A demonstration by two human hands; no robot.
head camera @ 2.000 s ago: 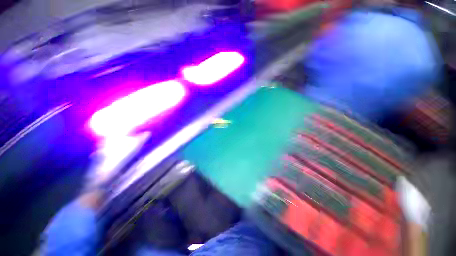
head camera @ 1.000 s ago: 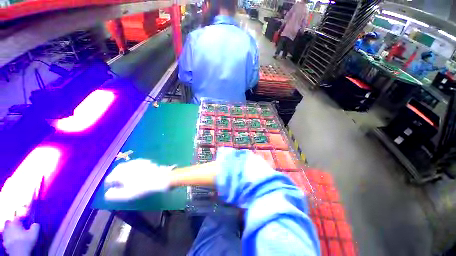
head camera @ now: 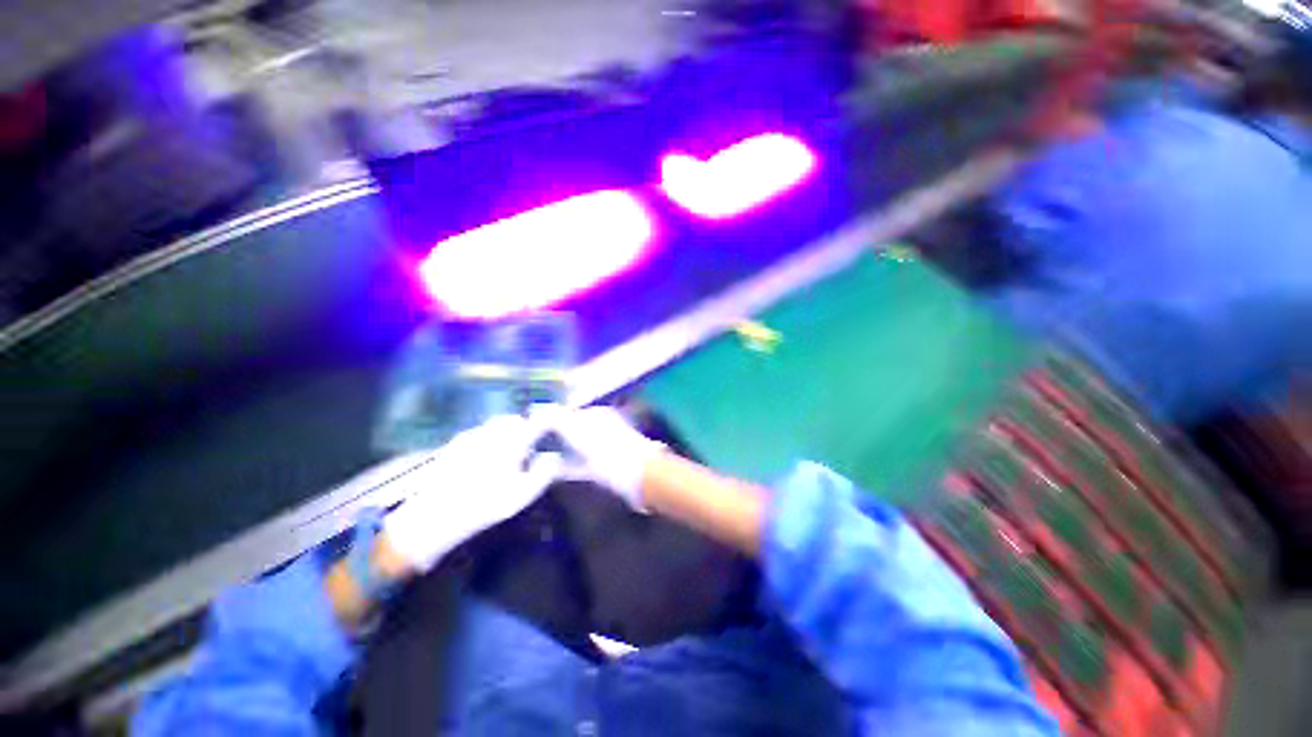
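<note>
A pale, bluish, see-through fixture plate (head camera: 475, 382) lies over the conveyor edge, in front of my hands, blurred. My left hand (head camera: 468, 490), in a white glove with a blue band at the wrist, is at its near edge. My right hand (head camera: 604, 449), also white-gloved, is beside it, the fingers of both hands close together. Blur hides whether the fingers grip the plate or a small part.
The green mat (head camera: 835, 374) bears a yellow mark. The blister tray (head camera: 1094, 547) with boards and red pads is at the right. Glowing lamps (head camera: 540, 252) stand over the dark belt (head camera: 187, 418). A person in blue (head camera: 1165, 245) is at the upper right.
The view has turned towards the conveyor. My right hand has left the mat and come beside my left hand. The plate now shows in front of them.
</note>
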